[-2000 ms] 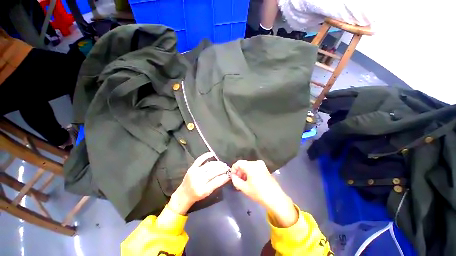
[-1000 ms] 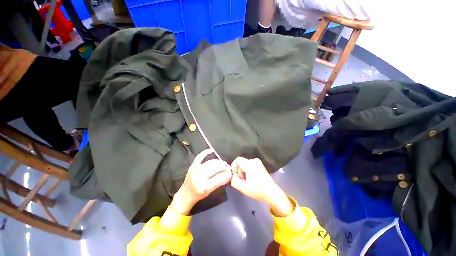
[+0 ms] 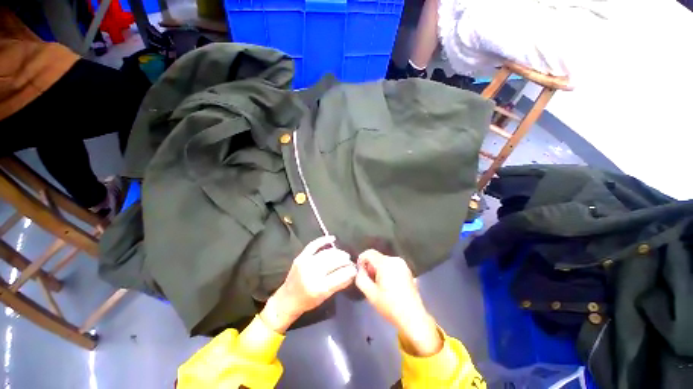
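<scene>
A dark olive-green jacket (image 3: 425, 167) lies spread before me. A pale zipper tape (image 3: 308, 185) runs down its front beside a placket with brass buttons (image 3: 300, 198). My left hand (image 3: 313, 278) pinches the lower end of the zipper at the jacket's near edge. My right hand (image 3: 386, 287) is beside it, fingertips pinched together and almost touching the left fingers. Whatever is between the right fingertips is too small and hidden to tell.
A blue crate (image 3: 313, 38) stands behind the jacket. More olive jackets (image 3: 646, 228) lie over a blue crate (image 3: 501, 319) at right. Wooden stools stand at left (image 3: 45, 266) and upper right (image 3: 524, 129). A seated person (image 3: 68, 99) is at upper left.
The view has shifted slightly, so the scene sits a little lower. Both hands stay together at the zipper's lower end, with only small changes in the fingers.
</scene>
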